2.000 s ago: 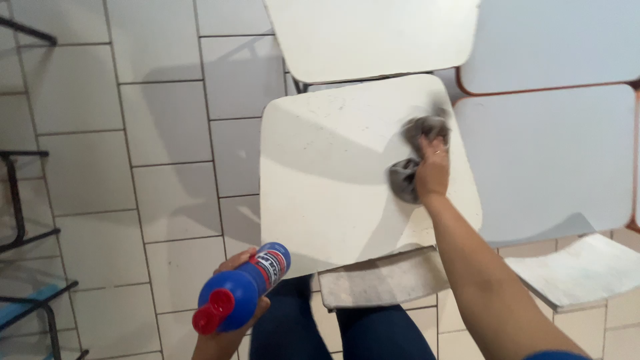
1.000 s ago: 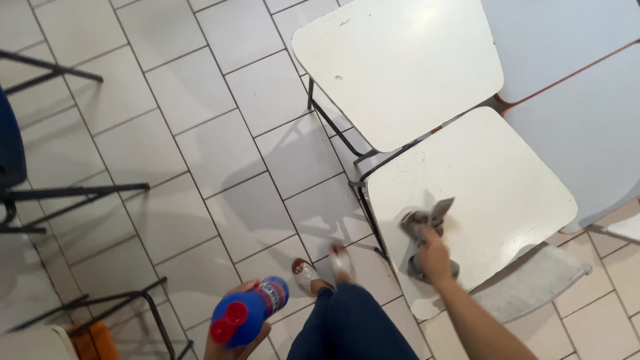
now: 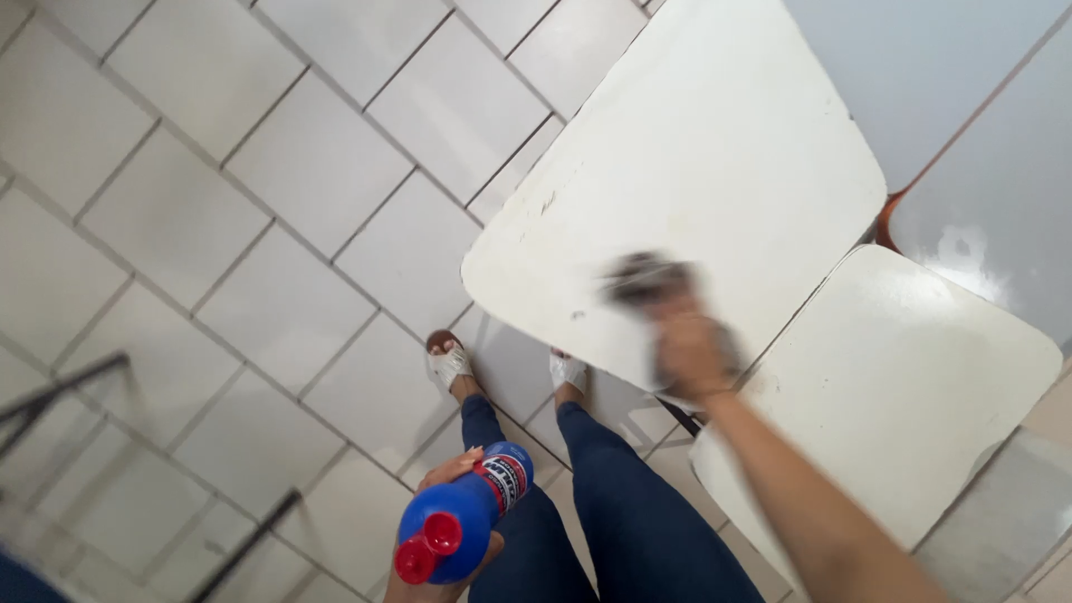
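Note:
A blue plastic bottle (image 3: 456, 519) with a red cap and a printed label is gripped by my left hand (image 3: 452, 477), low in the view above my legs. My right hand (image 3: 691, 352), blurred, holds a dark grey cloth (image 3: 649, 280) over the near part of a white tabletop (image 3: 695, 159). Part of the cloth sticks out on both sides of the hand. The tabletop bears small dark scuffs near its left corner. Right of my right hand is a second, smaller white top (image 3: 896, 377), its edge close against the first.
Grey-white surfaces with orange-brown edging (image 3: 988, 184) adjoin at the upper right. Pale floor tiles (image 3: 301, 184) spread across the left. Dark metal furniture legs (image 3: 251, 544) stand at the lower left. My feet in light sandals (image 3: 452, 360) are beside the tabletop's near corner.
My right hand and the cloth have moved from the smaller white top to the adjoining larger one. The bottle stays in my left hand. The view has turned and shifted.

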